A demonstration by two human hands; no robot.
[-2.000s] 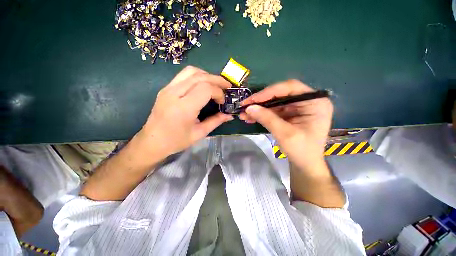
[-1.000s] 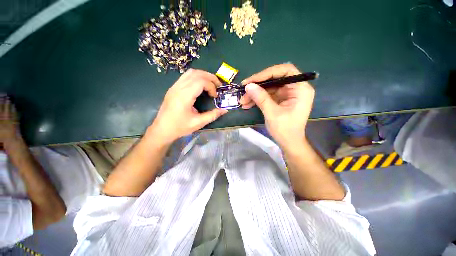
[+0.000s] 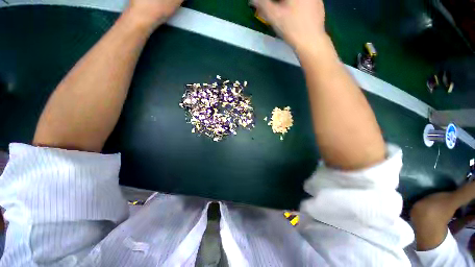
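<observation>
My left hand is at the top edge, beyond the pale stripe, partly cut off; what it holds cannot be seen. My right hand is also at the top edge, blurred and partly cut off. A yellow-edged piece, perhaps a battery, shows just below its fingertips; whether it is held is unclear. The black tool is not visible. A pile of tiny dark parts with gold and white spots lies between my forearms. A smaller pile of cream pieces lies to its right.
Beyond the pale stripe, a dark housing lies with a yellow-edged battery. More small dark and yellow parts lie farther right. A white-blue spool stands at right. Another person's arm is at the lower right.
Both hands have moved from the near edge forward past the pale stripe. The housing and battery have left the near side. The view has shifted, showing the piles lower and the spool.
</observation>
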